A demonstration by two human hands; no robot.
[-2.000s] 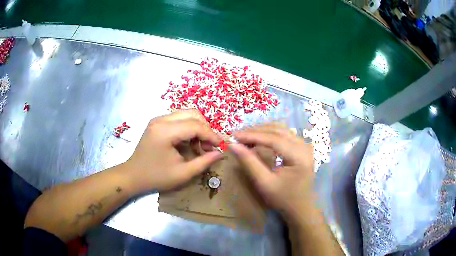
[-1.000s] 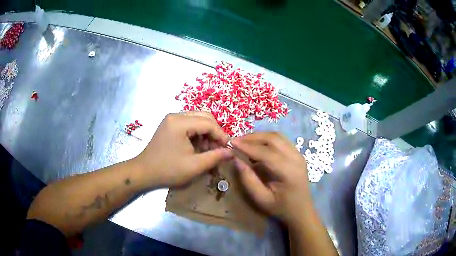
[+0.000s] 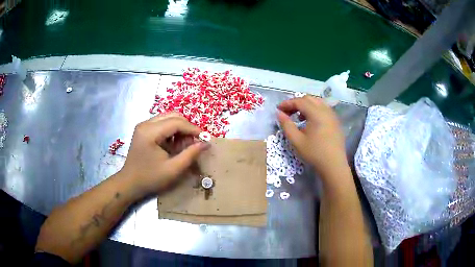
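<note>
My left hand is at the upper left corner of the brown cardboard pad and pinches a white ring between thumb and fingertips. My right hand is over the far end of the white rings, right of the pad. Its thumb and fingertips are apart, and whether they hold anything small cannot be made out. The red-and-white small parts lie in a heap behind the pad. A small round whitish holder with a dark rim sits on the pad amid brown stains.
A clear plastic bag of white parts bulges at the right. A white bottle is at the bench edge by the grey post. Small red-and-white clusters lie left of the heap. The green belt runs behind the bench.
My hands were together over the pad's far edge. My right hand has moved away to the right, over the rings. My left hand has stayed by the heap, and the pad is more exposed.
</note>
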